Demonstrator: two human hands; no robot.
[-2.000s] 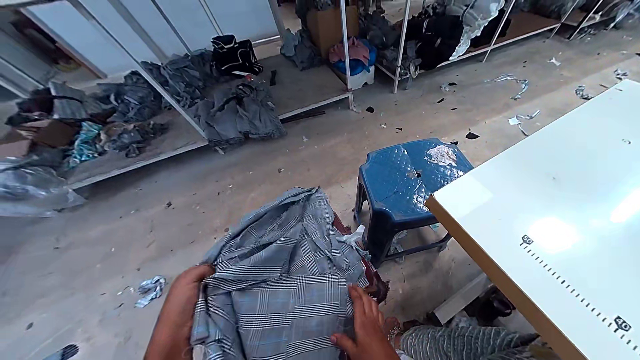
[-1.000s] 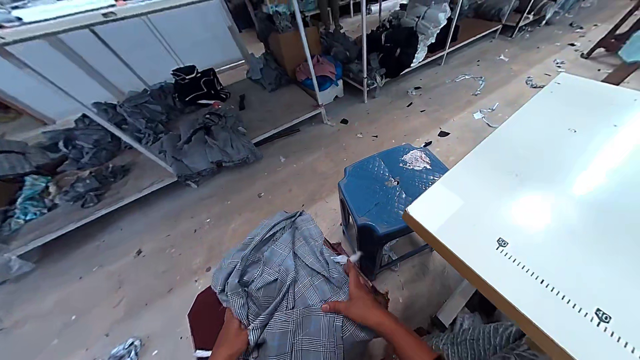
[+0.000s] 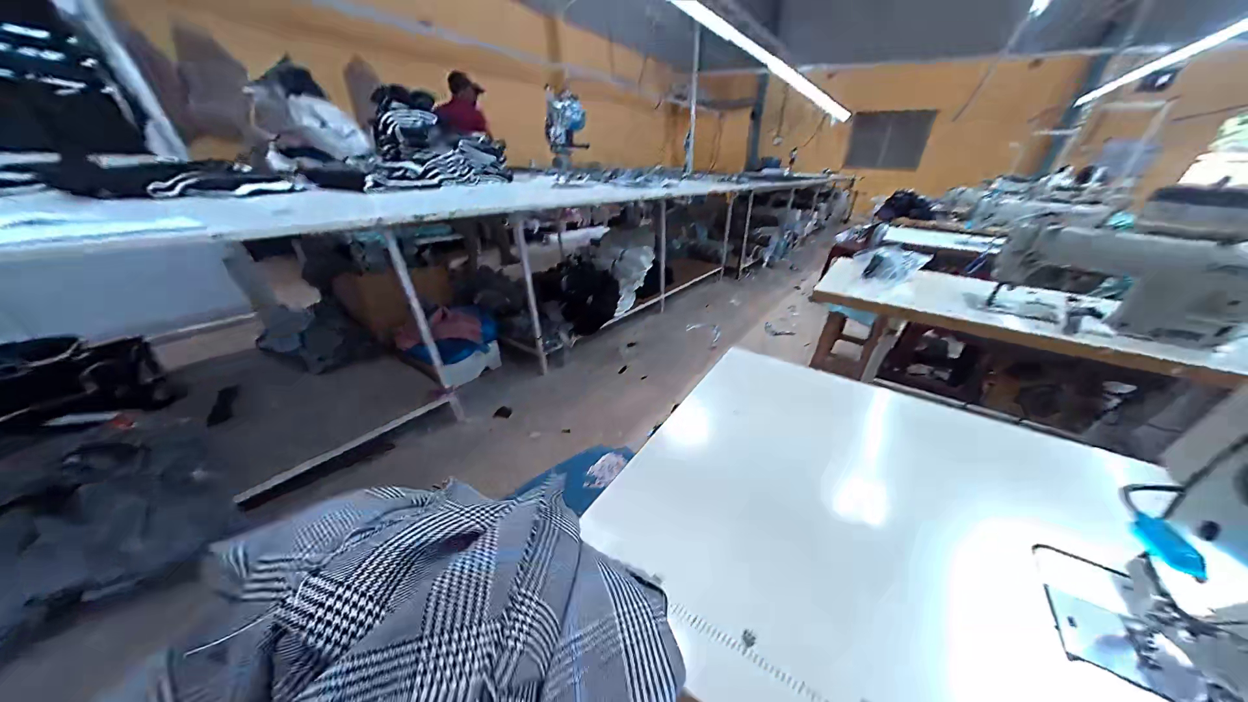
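A bundle of grey checked fabric [image 3: 439,595] fills the bottom left of the head view, bunched in loose folds. Its right edge overlaps the corner side of a white sewing table [image 3: 780,507], which bears a printed ruler scale. Neither of my hands shows; the fabric or the frame's lower edge hides them. At the table's right stands part of a sewing machine [image 3: 1150,624] with a blue piece on it. Behind the fabric, a blue plastic stool [image 3: 570,478] is partly covered by the table.
A long white table [image 3: 322,210] with stacked garments runs along the left, with cloth heaps [image 3: 107,507] on the shelf beneath. A person [image 3: 464,105] stands behind it. More sewing machines [image 3: 1121,253] stand on tables at the right. Scraps lie on the floor.
The view has swung up and to the right. The checked fabric is raised beside the table's edge, and both hands, visible on it before, are out of sight.
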